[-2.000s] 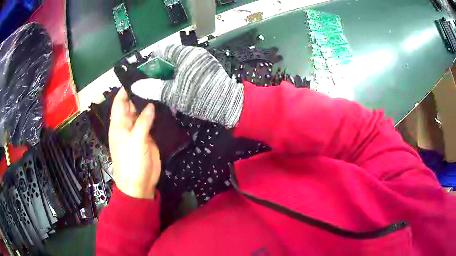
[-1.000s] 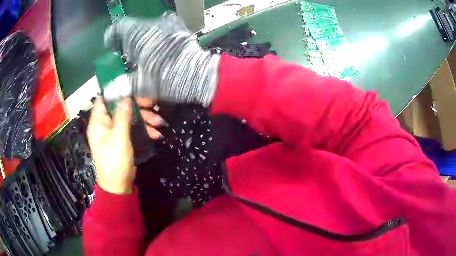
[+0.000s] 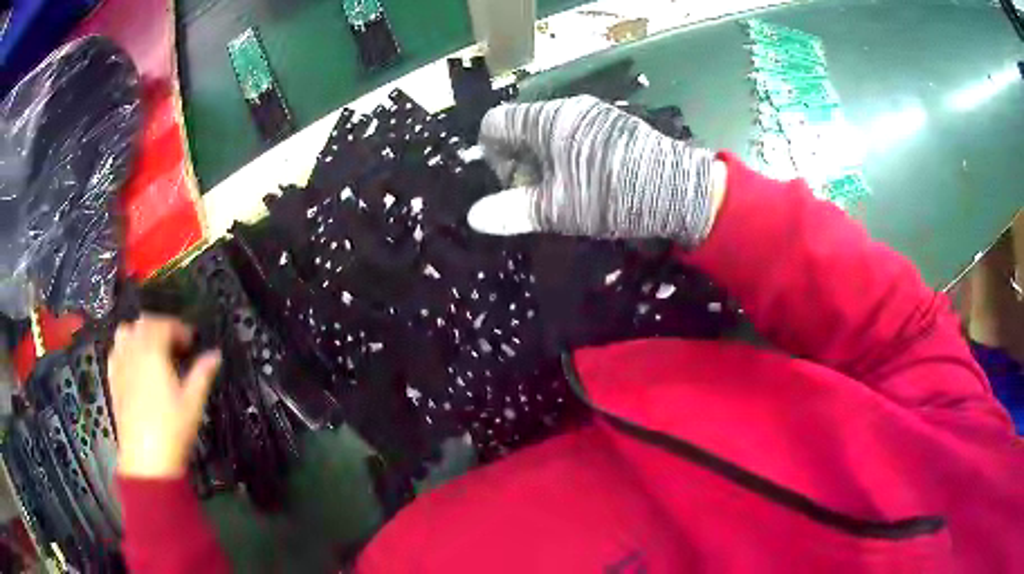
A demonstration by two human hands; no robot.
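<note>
A wide heap of black rubber keypads (image 3: 449,258) with small white dots lies on the bench in front of me. My right hand (image 3: 612,168), in a grey-white knit glove, is over the heap's upper right part, thumb and fingers apart, with nothing seen between them. My bare left hand (image 3: 155,398) is at the row of dark housing halves (image 3: 73,432) at the left. Its thumb stands apart from the blurred fingers and nothing is visibly held. Its fingertips lie against dark parts, so contact is unclear.
Part-built remotes (image 3: 256,79) lie beyond the pale rail (image 3: 241,185) and metal post (image 3: 502,31). Green circuit boards (image 3: 797,107) lie at the upper right. A shiny plastic bag (image 3: 67,168) overlaps a red sheet (image 3: 161,196). Brown cardboard (image 3: 994,294) is at the right edge.
The green board seen in my hands earlier is no longer in them. My hands have parted: the gloved right moved right over the keypads, the left moved left and down to the housing halves.
</note>
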